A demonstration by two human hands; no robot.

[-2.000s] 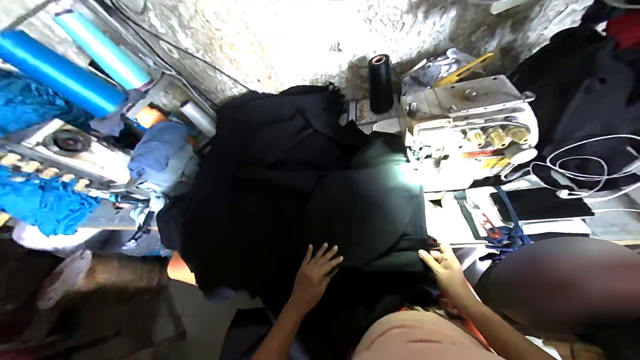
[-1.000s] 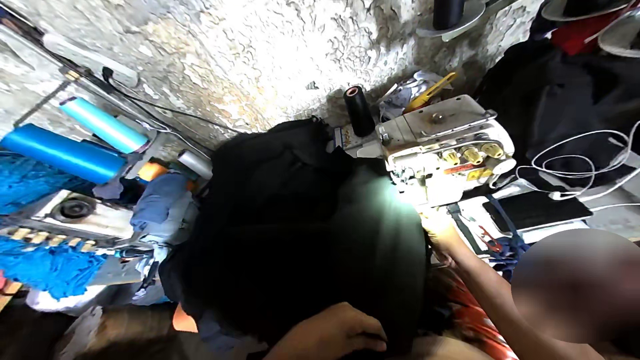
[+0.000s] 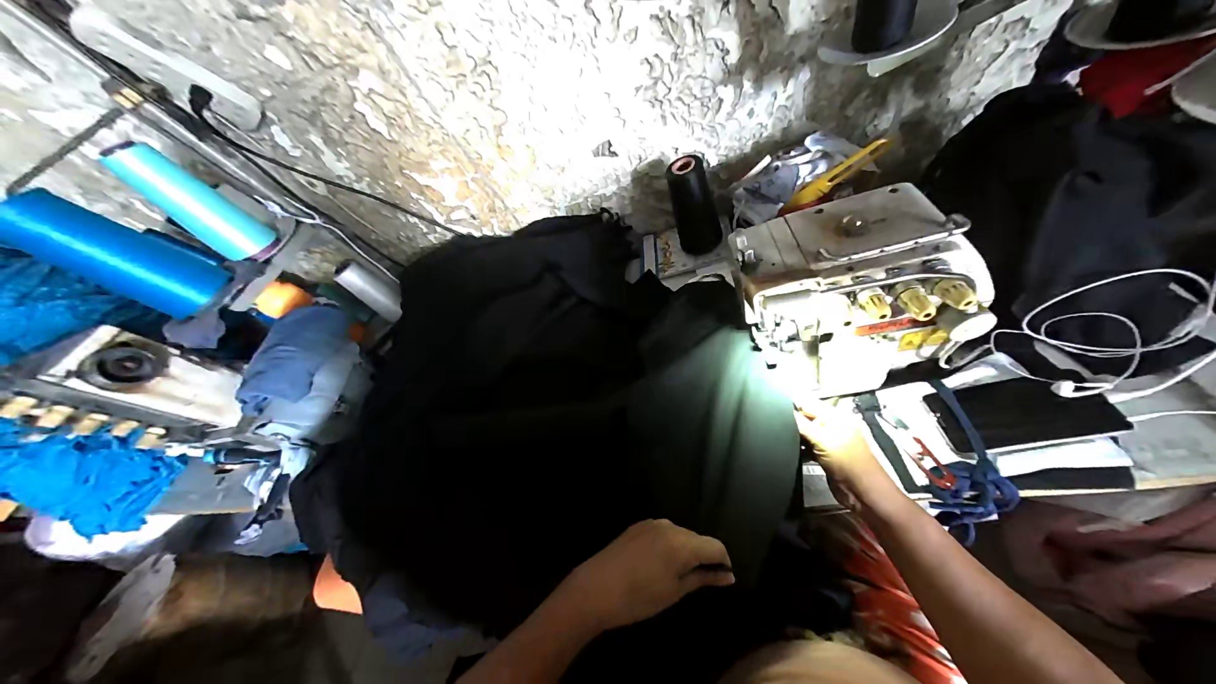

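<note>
Black fabric (image 3: 532, 408) lies in a large heap across the middle, its right edge reaching the lit needle area of an overlock sewing machine (image 3: 855, 275). My left hand (image 3: 660, 565) rests on the lower part of the fabric with its fingers curled; whether cloth is pinched in them cannot be told. At the fabric's right edge, just below the machine's presser area, is my right hand (image 3: 831, 442). Glare washes out its fingertips, so its hold on the cloth is unclear. A black thread cone (image 3: 694, 204) stands upright behind the fabric, left of the machine.
A second sewing machine (image 3: 142, 375) stands at left beside blue fabric (image 3: 85, 475) and blue thread cones (image 3: 114, 252). Right of my right hand lie a dark flat device (image 3: 1026, 415), a white cable (image 3: 1130, 332) and blue cord (image 3: 978, 484). A yellow-handled tool (image 3: 836, 176) lies behind the machine.
Two seconds ago my left hand lay spread flat on the fabric; now its fingers are curled. My right hand has moved up closer to the machine's needle area. The view has shifted.
</note>
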